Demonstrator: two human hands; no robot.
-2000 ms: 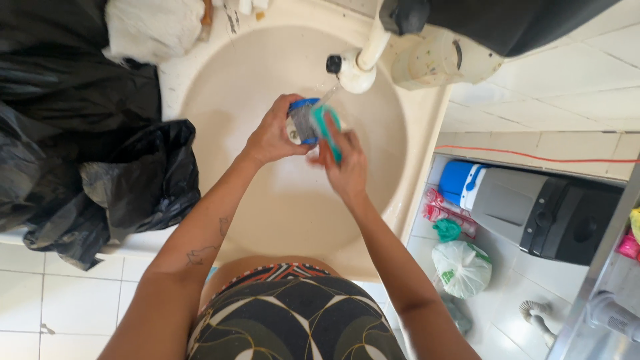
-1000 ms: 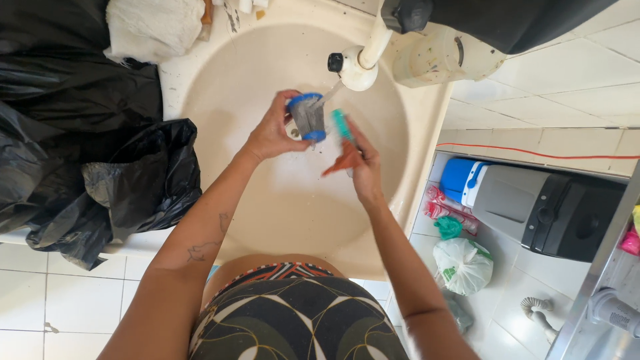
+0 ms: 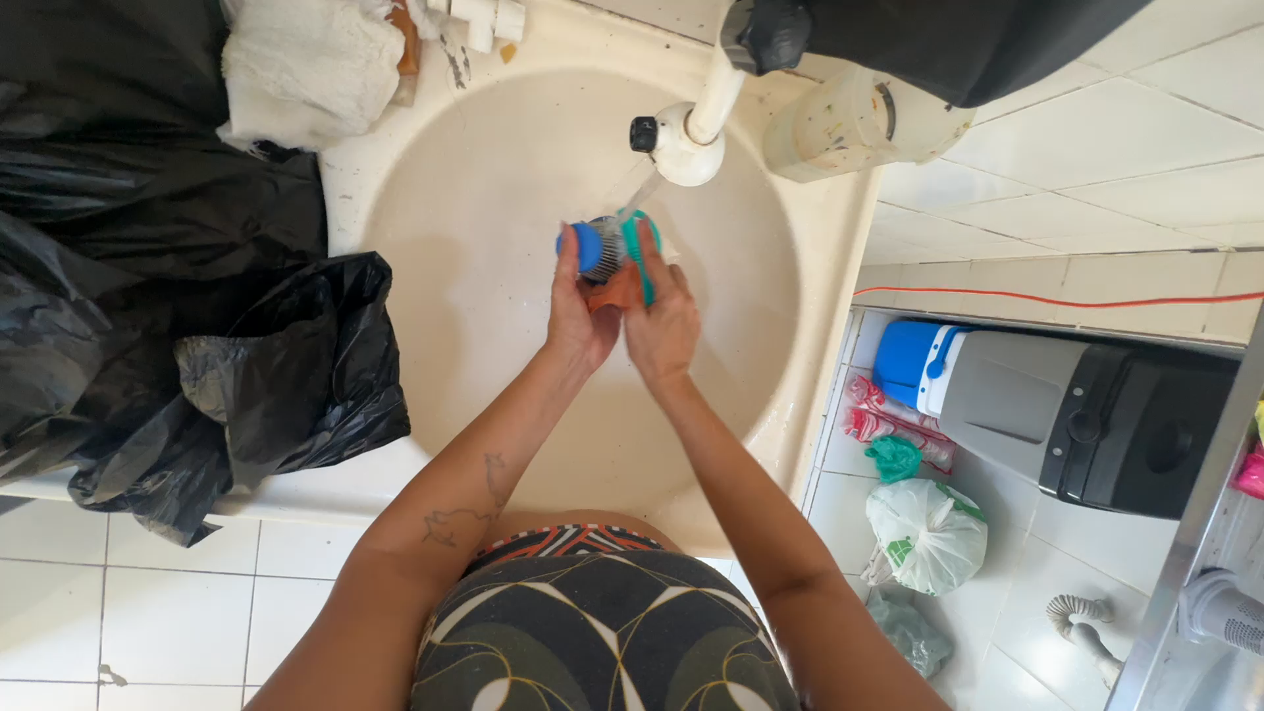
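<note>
A small cylindrical part with a blue end and a ribbed grey side is held under the faucet's stream, above a cream sink basin. My left hand grips it, thumb along the blue end. My right hand holds a teal-green brush or scrubber against the part's other end. Something orange, perhaps the scrubber's handle, shows between the hands; its exact form is hidden. Water runs from the white faucet onto the part and scrubber.
Black plastic bags cover the left counter, beside a white cloth. A cloudy plastic container lies at the sink's back right corner. Coolers, a tied white bag and a hose piece are at lower right.
The cylindrical part has turned, its blue end now facing left. My right hand has brought the scrubber back against it, after the two stood apart one second ago.
</note>
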